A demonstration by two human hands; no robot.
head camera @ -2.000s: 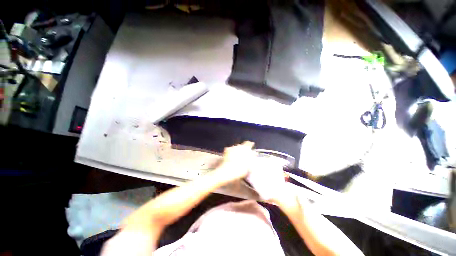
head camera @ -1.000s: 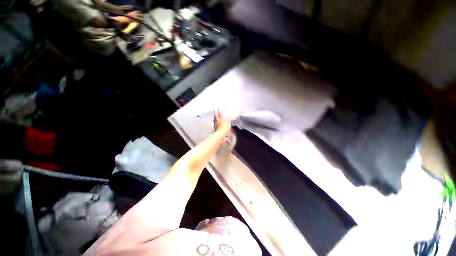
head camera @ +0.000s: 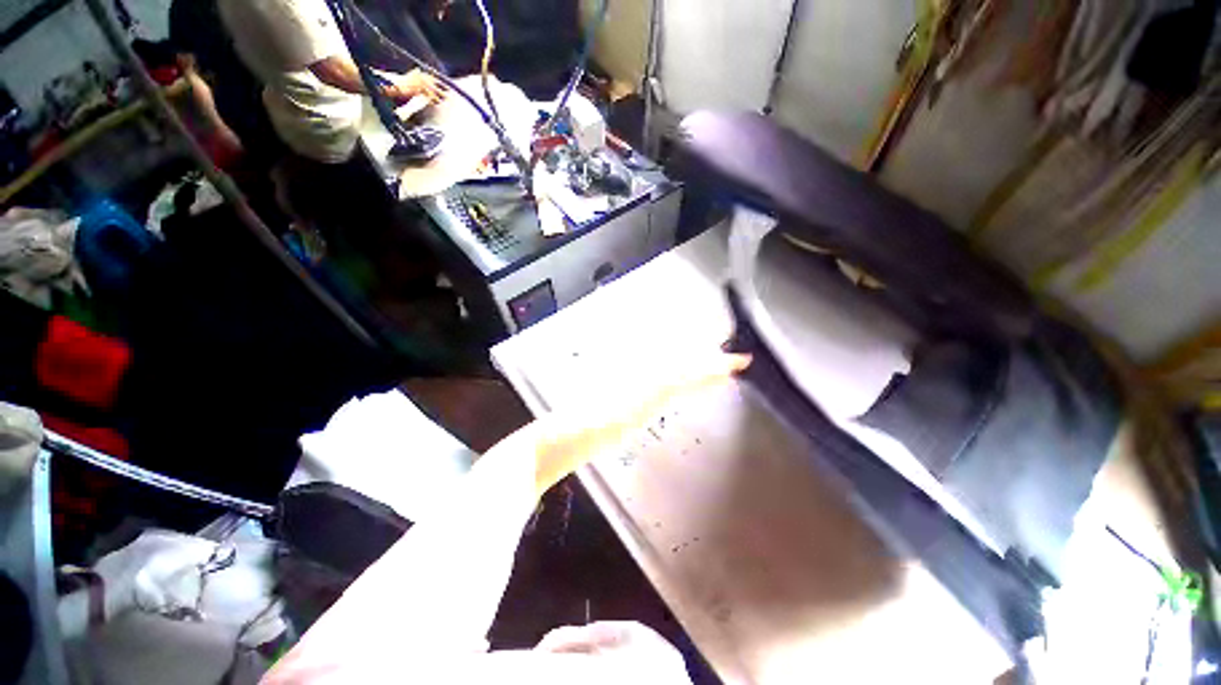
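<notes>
A long dark cloth panel [head camera: 890, 488] runs diagonally over the white-covered table, its far end raised and curved. My left hand [head camera: 727, 365] is bare, and its fingertips close on the panel's near edge close to that raised end; the grip is blurred. A pale strip of white cloth [head camera: 750, 252] stands up beside the raised end. A stack of dark pieces [head camera: 1031, 435] lies behind the panel on the right. My right hand is not in view.
A long dark padded roll [head camera: 830, 201] lies at the back. A machine bench [head camera: 589, 254] with tools stands at the far left, where a person's arms [head camera: 402, 91] show. White and dark cloth [head camera: 174, 589] lies low left. A green item [head camera: 1178, 589] is far right.
The view has turned and tilted up, bringing the bench and wall into fuller view. The panel has shifted back from the table's front edge, and its far end has risen in my left hand.
</notes>
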